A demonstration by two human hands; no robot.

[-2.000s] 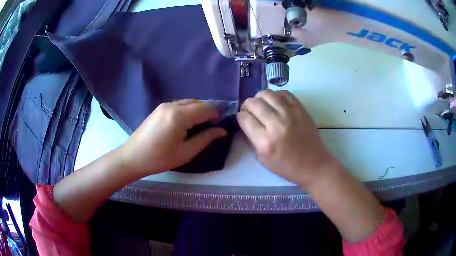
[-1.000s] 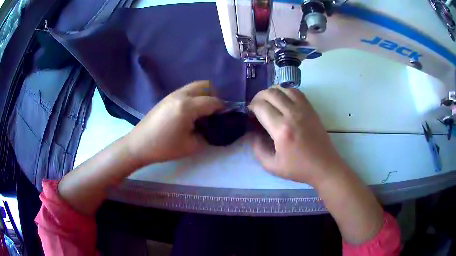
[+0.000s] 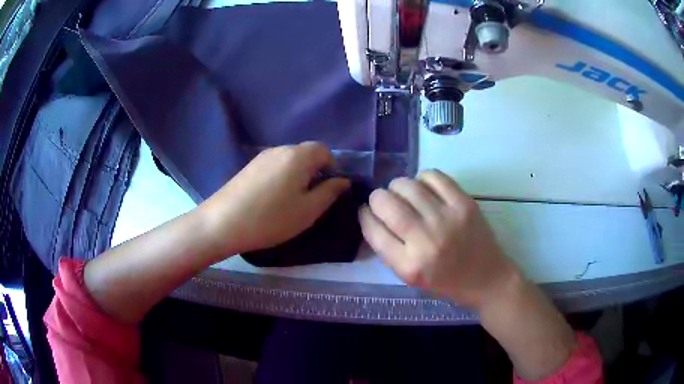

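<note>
A dark purple garment panel (image 3: 300, 75) lies on the white table and runs under the presser foot (image 3: 385, 103). Its near end is turned over, showing a paler crosswise band (image 3: 360, 159) and a nearly black underside (image 3: 322, 238). My left hand (image 3: 281, 195) grips the folded cloth between thumb and fingers, left of the seam line. My right hand (image 3: 427, 232) is at the cloth's right edge below the presser foot, fingers curled; its fingertips are partly hidden, so its hold is unclear.
The white sewing machine head (image 3: 525, 45) spans the top right. Stacked cut pieces (image 3: 64, 180) lie at the left. Blue-handled snips (image 3: 652, 229) and a thread end (image 3: 589, 268) lie at the right. A measuring tape strip (image 3: 300, 301) follows the table's front edge.
The dark underside was lifted and bunched between my hands; it now lies spread toward the front edge. My right hand has moved down, nearer me, and the pale band shows more.
</note>
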